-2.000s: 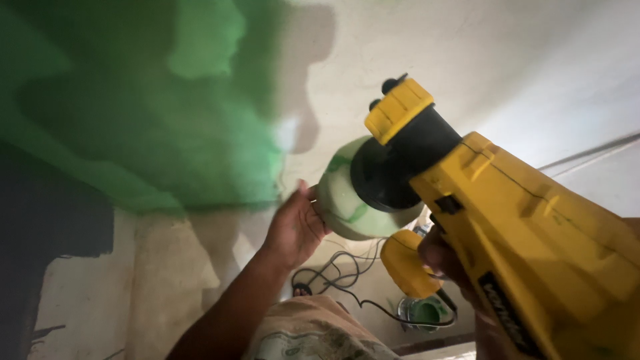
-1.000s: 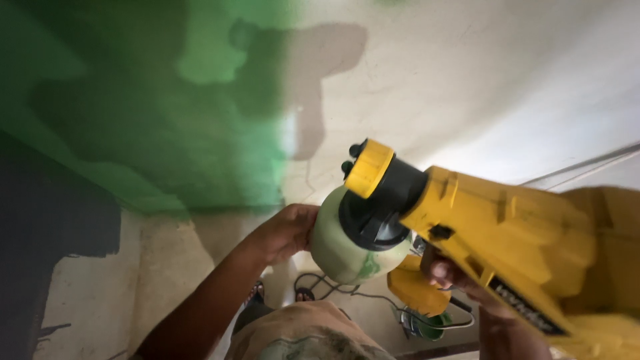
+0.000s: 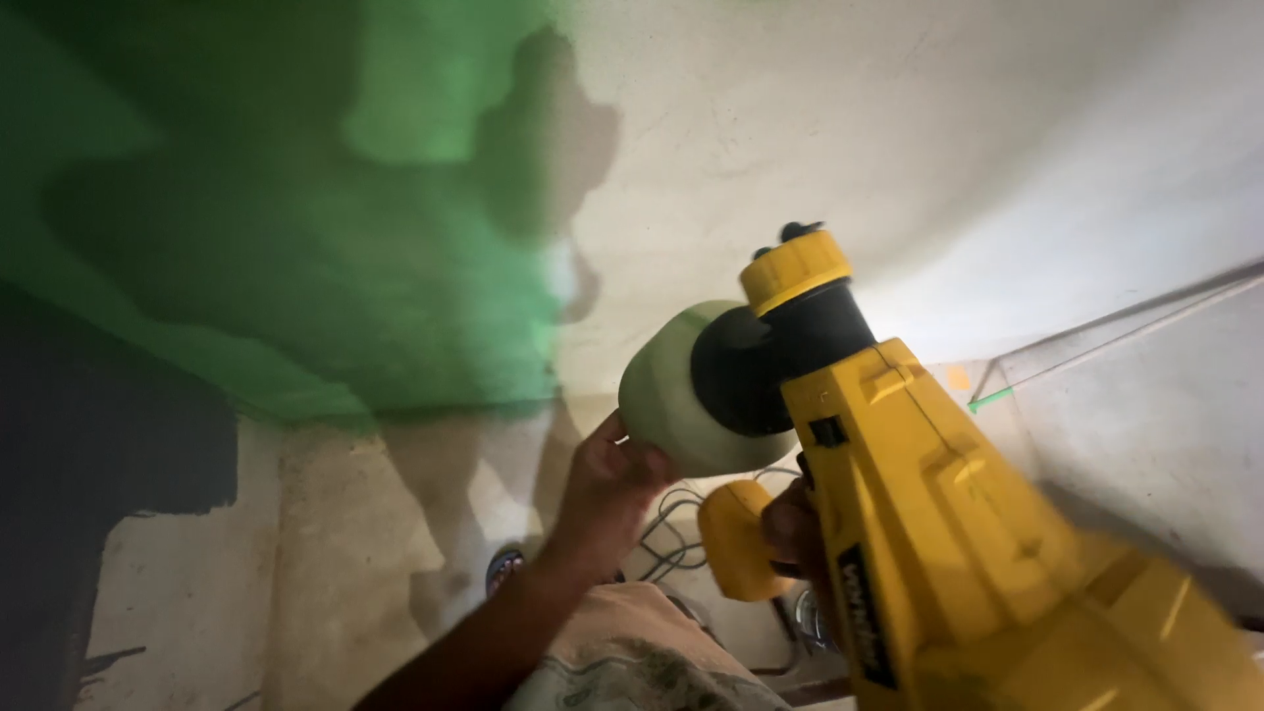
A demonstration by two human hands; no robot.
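Observation:
A yellow and black electric paint sprayer [image 3: 948,504] fills the right side of the view, its yellow nozzle cap [image 3: 796,272] pointing up and away toward the wall. My right hand [image 3: 793,528] grips its handle, mostly hidden behind the yellow body. Below the nozzle, a translucent paint cup [image 3: 671,395] is attached by its black collar and tilts to the left. The fingers of my left hand [image 3: 617,484] touch the cup's lower left side. Whether paint is leaving the nozzle cannot be told.
Green paint [image 3: 434,267] covers the left of the pale wall [image 3: 750,128], with my shadow across both. A dark grey painted area [image 3: 109,425] lies far left. On the floor are a looped cable [image 3: 671,538] and a partly hidden container [image 3: 812,620], near my sandalled foot [image 3: 506,568].
The sprayer's nozzle has swung from pointing left to pointing more upward since a second ago. My left hand stays at the cup, now lower on its side.

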